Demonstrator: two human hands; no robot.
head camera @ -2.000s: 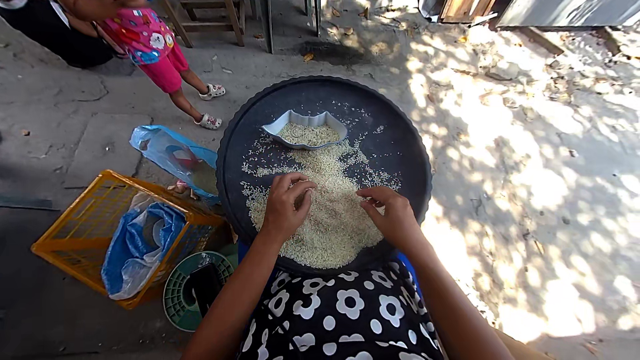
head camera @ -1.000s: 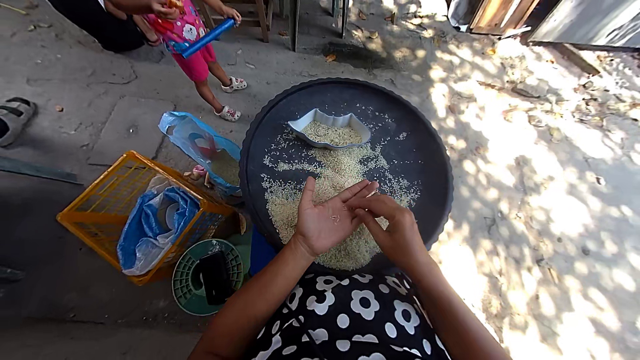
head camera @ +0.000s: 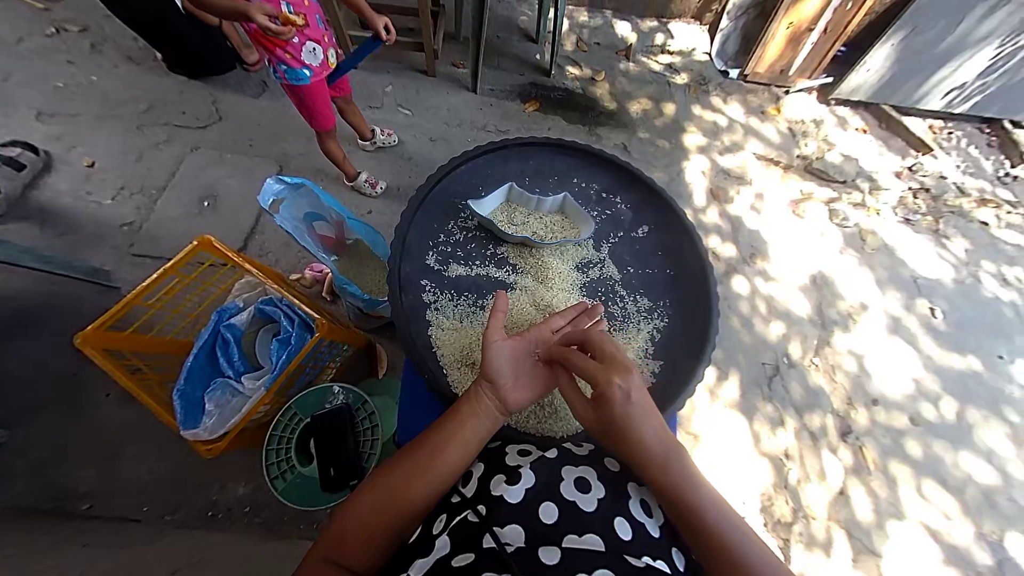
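A round black tray (head camera: 664, 264) with a scalloped rim carries a spread of pale rice grains (head camera: 544, 280). Toward its far side sits a light scalloped dish (head camera: 532, 220) with more rice in it. My left hand (head camera: 524, 360) is palm up over the rice, fingers apart, with a few tiny grains or specks on the palm. My right hand (head camera: 600, 376) is over that palm, thumb and forefinger pinched together at it. Whether anything is between those fingertips is too small to tell.
Left of the tray are a blue plastic bag (head camera: 320, 232) of grain, a yellow plastic crate (head camera: 144, 320) with a blue-and-white sack (head camera: 240, 360), and a green plastic stand (head camera: 292, 472) bearing a black phone (head camera: 336, 448). A person in pink (head camera: 316, 104) stands beyond; another sits nearby.
Two seconds ago both hands were down at the rice. My left hand has since turned palm up, and my right hand has come over to its palm. The person in pink shows more fully.
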